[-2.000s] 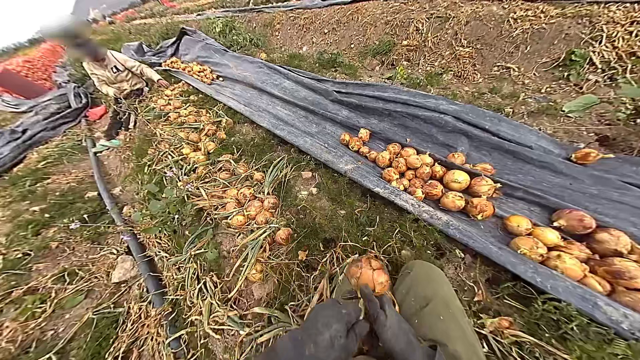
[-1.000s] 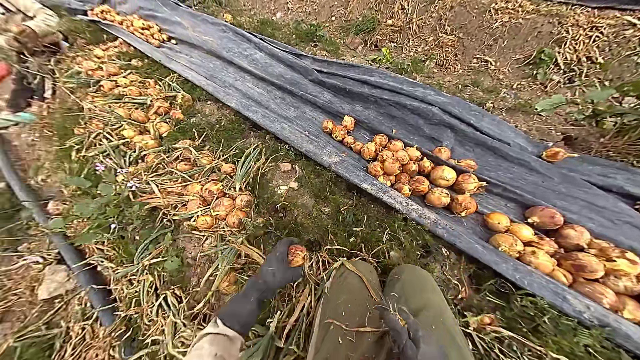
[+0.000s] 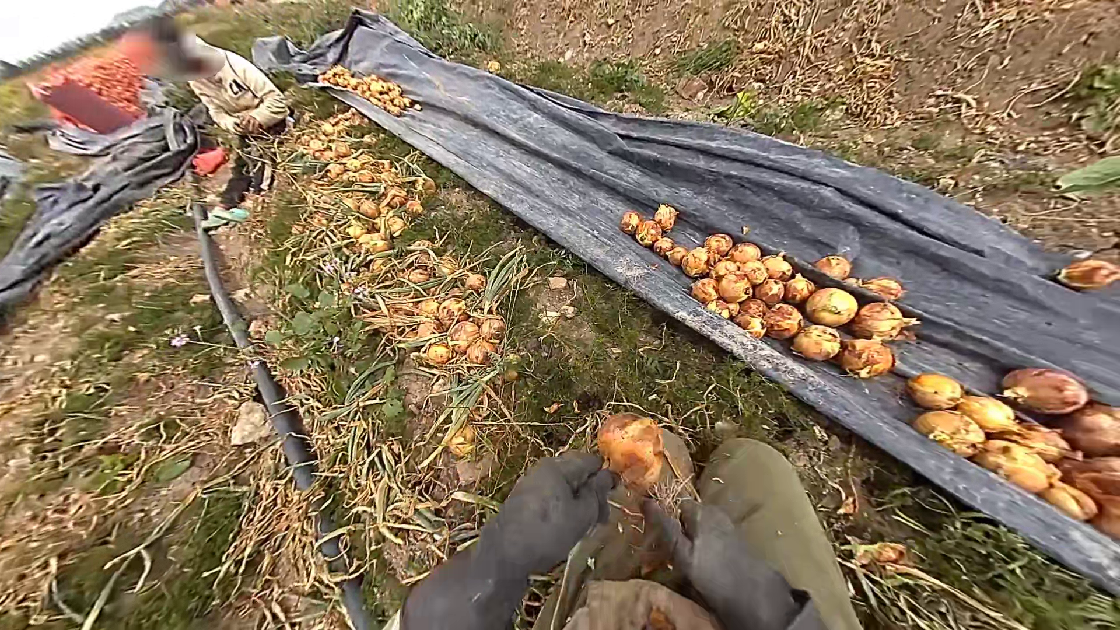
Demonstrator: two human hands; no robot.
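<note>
My left hand (image 3: 556,503), in a dark grey glove, holds an onion (image 3: 632,449) by its lower left side, above my knees. My right hand (image 3: 722,551), gloved too, is close below the onion at dry stalks or roots; its fingers are partly hidden, and whether it grips anything is unclear. Ahead and to the left, onions with long dry leaves (image 3: 462,332) lie in a row on the ground. To the right, a group of loose onions (image 3: 770,289) and a second pile (image 3: 1019,433) rest on a long black sheet (image 3: 560,166).
A black hose (image 3: 262,376) runs along the ground at the left, past a stone (image 3: 251,423). A co-worker (image 3: 236,87) crouches at the upper left, near another black sheet (image 3: 105,192) and a large orange-red heap (image 3: 101,83). My bent knees are in front of me.
My left hand has come back from the left with an onion and is now before my knees. My right hand has moved up close to it. The view has swung left.
</note>
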